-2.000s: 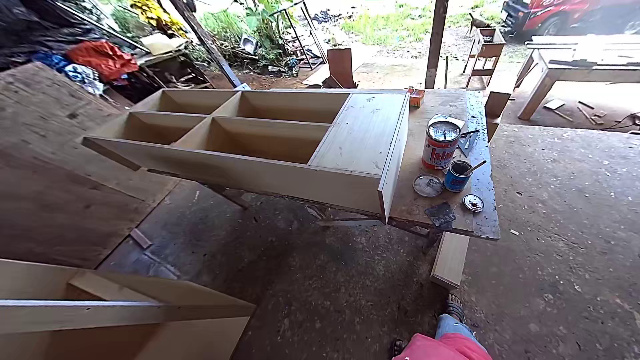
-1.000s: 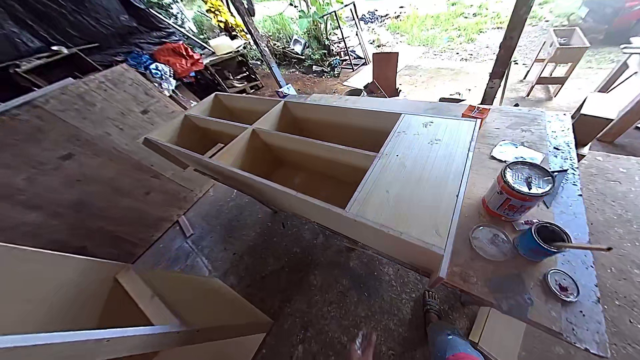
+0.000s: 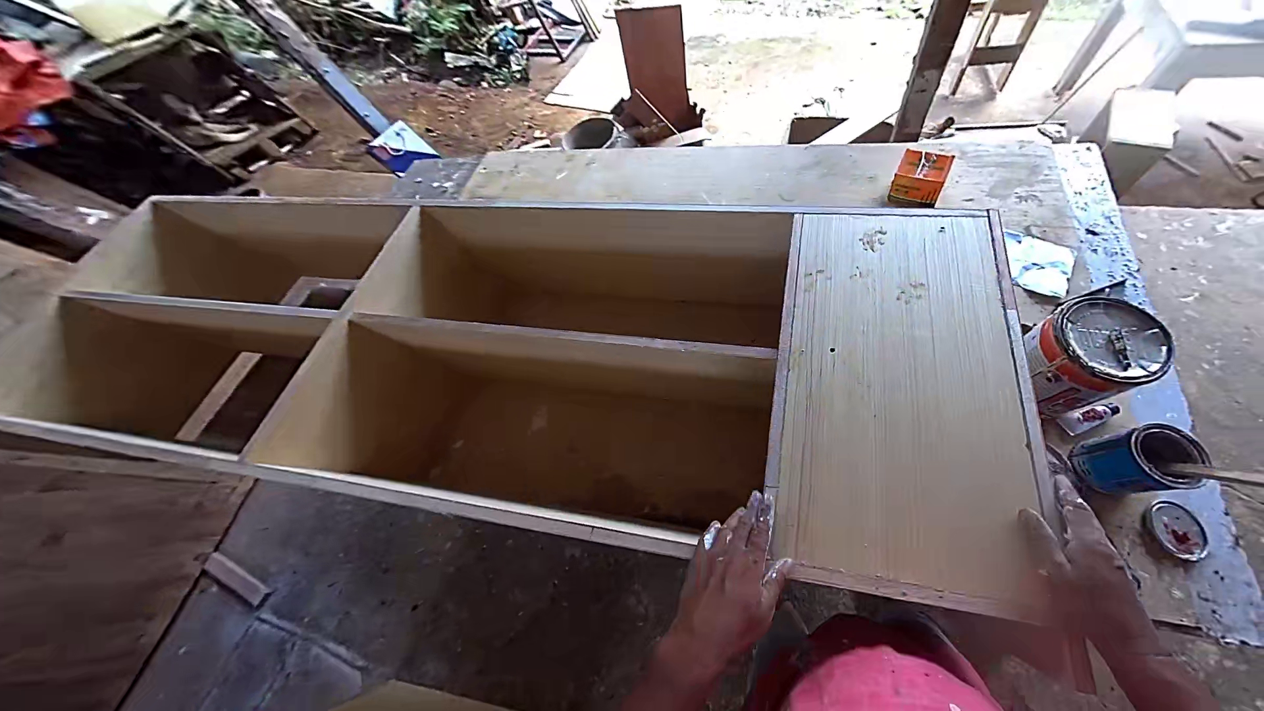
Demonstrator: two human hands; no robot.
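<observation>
A long wooden cabinet carcass (image 3: 553, 336) with open compartments lies on a work table (image 3: 691, 176), a flat panel (image 3: 904, 395) covering its right end. My left hand (image 3: 729, 573) rests on the near edge frame beside that panel's lower left corner, with whitish smears on the fingers. At the near right corner, my right hand (image 3: 1076, 563) touches the cabinet's end, slightly blurred, its fingers partly over the edge. Just right of the cabinet stand a large paint can (image 3: 1098, 351) and a small blue can (image 3: 1136, 459) with a stick in it. Neither hand clearly grips anything.
An orange box (image 3: 920, 178) sits behind the cabinet. A small tube (image 3: 1088, 419), a round lid (image 3: 1175, 530) and a crumpled sheet (image 3: 1039, 264) lie at the right. A plywood sheet (image 3: 89, 573) is at lower left; a wooden post (image 3: 928, 69) rises behind the table.
The view has moved closer to the cabinet. Both hands are now at its near right end; one second ago only one blurred hand showed low in the frame, away from it.
</observation>
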